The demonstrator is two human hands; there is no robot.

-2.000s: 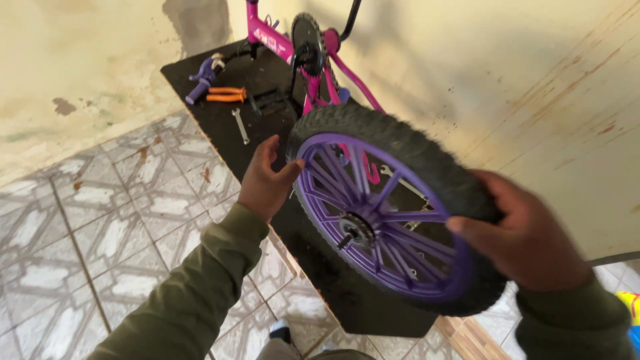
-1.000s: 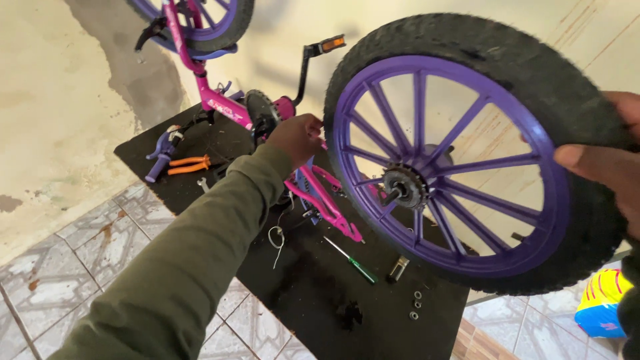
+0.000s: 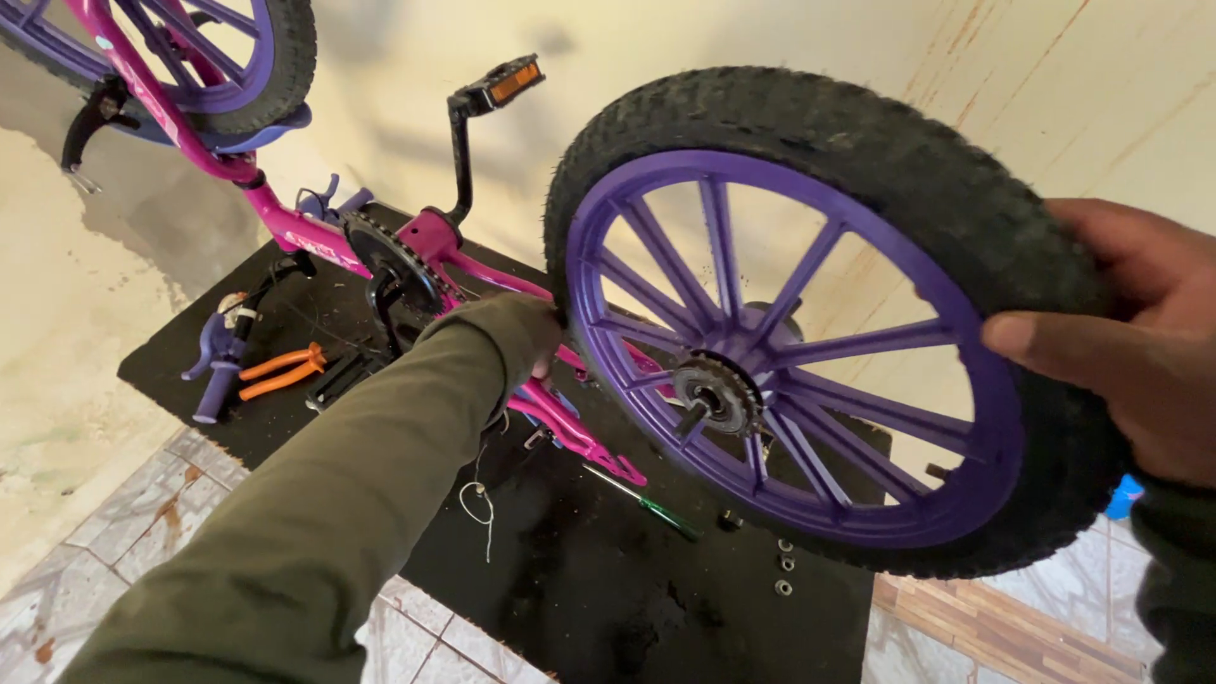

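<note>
My right hand grips the tyre and rim of a purple-spoked bicycle wheel, thumb on the rim, holding it up at the right. The wheel's hub carries a small sprocket and a protruding axle. My left hand is at the pink bicycle frame, beside the wheel's left edge; the sleeve and wheel hide most of it, so its grip does not show. The frame's open dropout end lies below the hub. Left of that hand are the chainring and a crank with an orange-reflector pedal.
On the black board lie orange-handled pliers, a green-handled screwdriver, several nuts, a looped cable and a purple handlebar grip. The other wheel rises at the upper left, near the wall.
Two seconds ago both hands were on the wheel. My left hand has since left it and moved to the pink frame, while my right hand still holds the wheel. The view has shifted.
</note>
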